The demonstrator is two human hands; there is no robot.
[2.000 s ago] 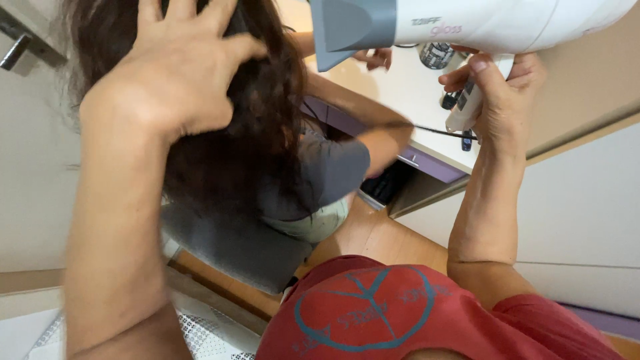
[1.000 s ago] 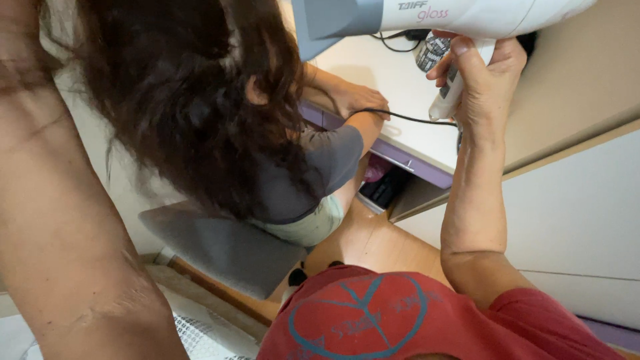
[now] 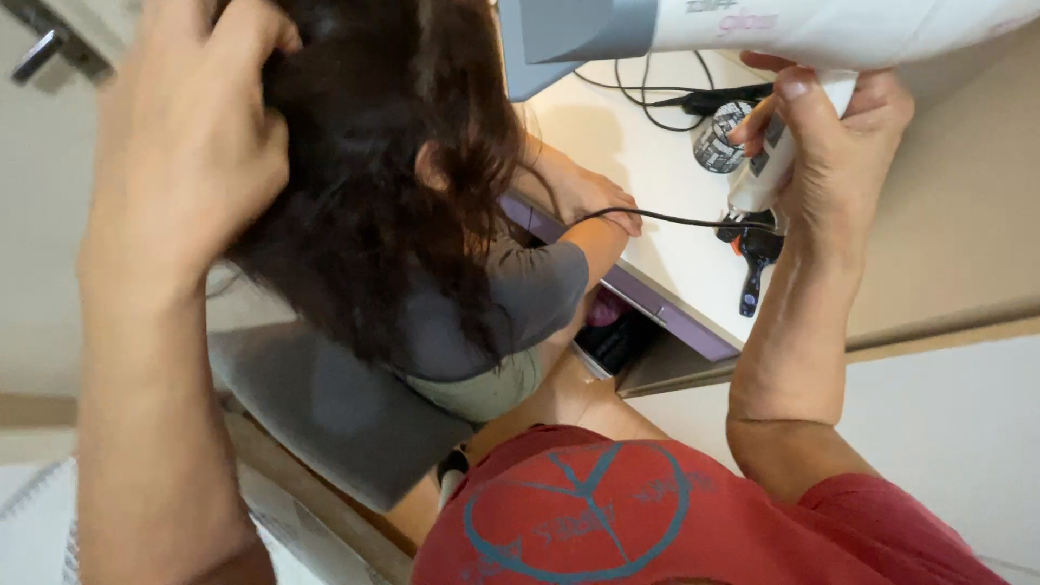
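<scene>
My right hand (image 3: 845, 138) grips the handle of a white hair dryer (image 3: 780, 32) at the upper right, its grey nozzle pointing left toward a seated person's head. Long dark hair (image 3: 366, 122) hangs over that person's back and shoulder. At the upper left, my left hand (image 3: 195, 122) touches the hair with bent fingers; whether strands lie between them is hard to tell, as the fingertips are partly hidden. The dryer's black cord (image 3: 674, 218) runs left from the handle's end, across the person's forearm.
The person sits on a grey chair (image 3: 325, 406) at a white desk (image 3: 682, 284) with a purple drawer edge. On the desk lie a dark hairbrush (image 3: 756, 268), a patterned round container (image 3: 719, 142) and a black corded device (image 3: 715, 99). A door handle (image 3: 36, 57) is at the upper left.
My left hand was out of view one second ago and is now back at the hair. The dryer remains in my right hand. The person's hair hangs differently.
</scene>
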